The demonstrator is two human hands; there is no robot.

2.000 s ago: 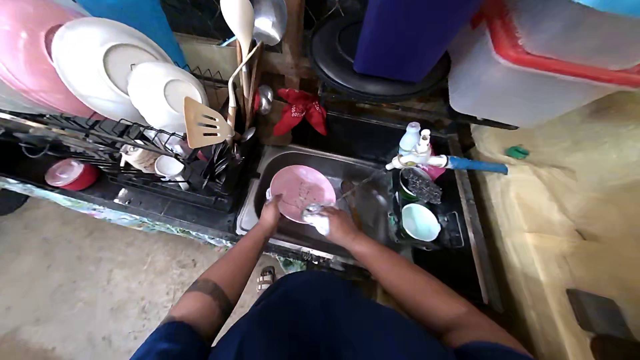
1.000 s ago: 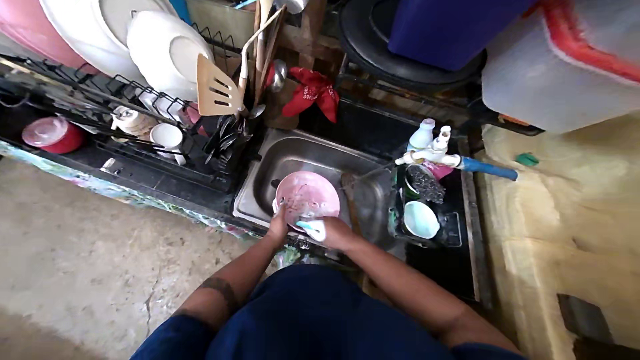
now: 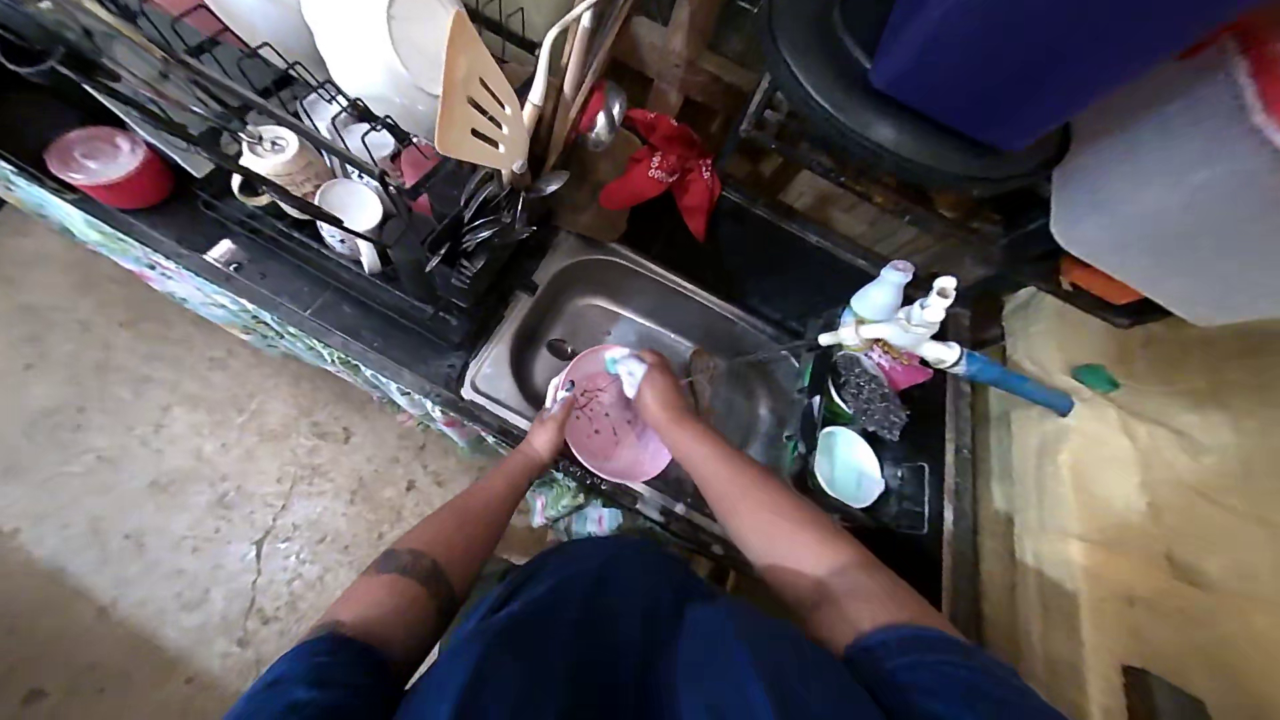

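A pink plate (image 3: 612, 430) with a dark twig-like pattern is tilted over the near edge of the stainless steel sink (image 3: 610, 275). My left hand (image 3: 550, 425) grips its left rim, thumb on the upper face. In my right hand (image 3: 660, 390) is a white and pale green cloth or sponge (image 3: 628, 370), pressed against the plate's upper right part. White plastic tap fittings (image 3: 900, 325) on a blue pipe stand right of the sink, with a thin stream running left from the spout. Behind my right wrist a brown object (image 3: 702, 380) lies in the basin.
Right of the sink are a pale green bowl (image 3: 848, 467) and a dark scouring mesh (image 3: 870, 395). On the left, a black wire dish rack (image 3: 290, 190) holds plates and mugs (image 3: 350, 212), beside a slotted spatula (image 3: 480, 100) and cutlery. A red lidded container (image 3: 110, 165) sits farther left.
My right hand with the cloth or sponge has moved from the plate's lower right part to its upper right part. My left hand still holds the left side. The view has turned somewhat.
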